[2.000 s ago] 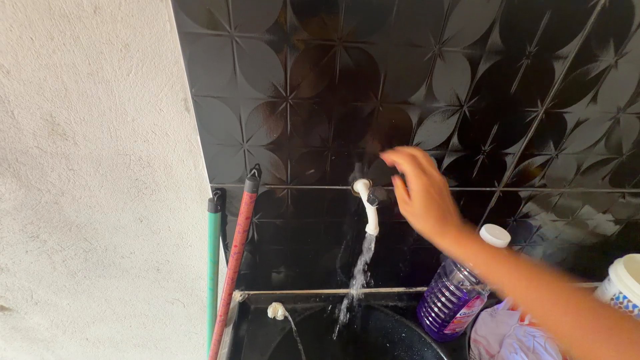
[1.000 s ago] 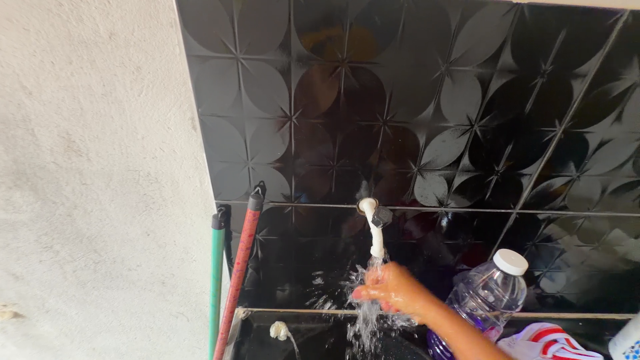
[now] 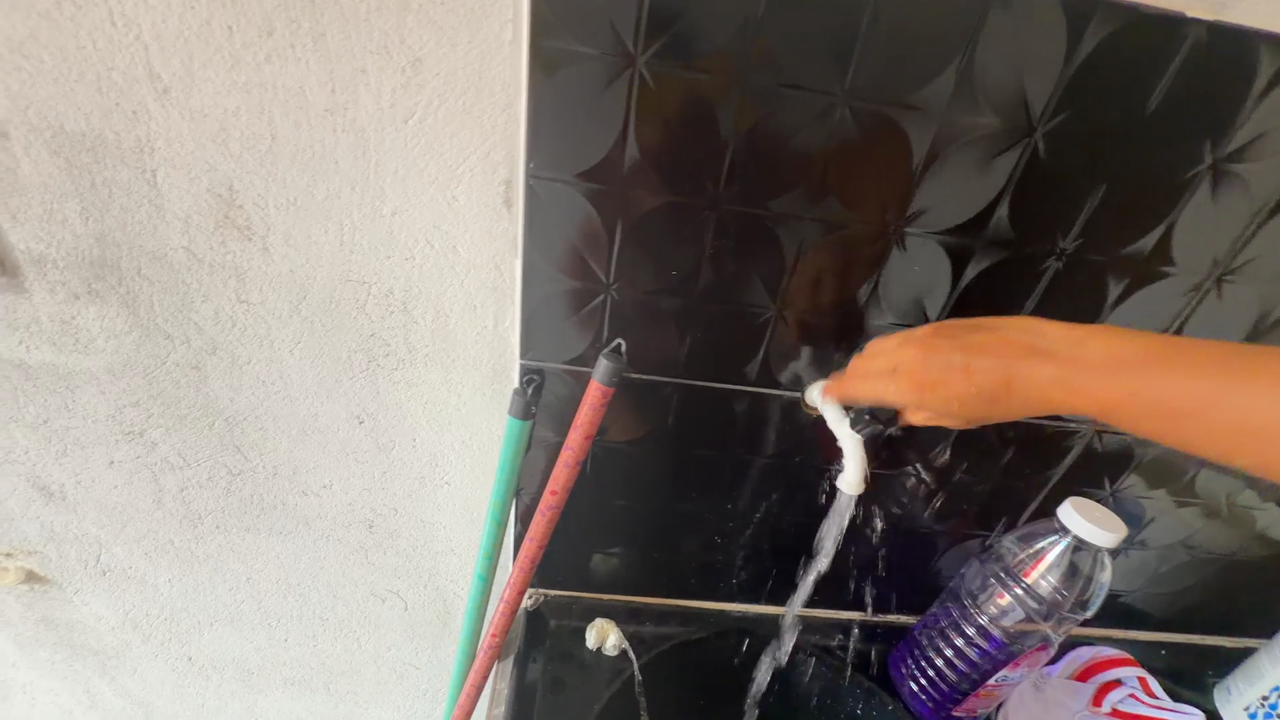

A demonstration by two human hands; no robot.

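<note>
My right hand (image 3: 930, 375) reaches in from the right edge, its fingertips at the wall end of the white water tap (image 3: 848, 445); whether they grip it is hidden by the hand. Water (image 3: 805, 590) streams down from the spout into the dark basin (image 3: 820, 690) at the bottom. My left hand is out of view. Below and right of my hand stands a clear plastic bottle (image 3: 1000, 610) with a white cap and purple liquid, leaning to the right.
Green (image 3: 490, 550) and red (image 3: 550, 530) broom-like handles lean in the corner by the rough white wall (image 3: 260, 350). A small white outlet (image 3: 604, 636) trickles at lower left. Striped cloth (image 3: 1100, 685) and a white container (image 3: 1250, 680) sit at lower right. Black patterned tiles (image 3: 720, 250) cover the wall.
My right hand has moved up from the splashing water below the spout to the wall end of the tap. Water is running in all three frames.
</note>
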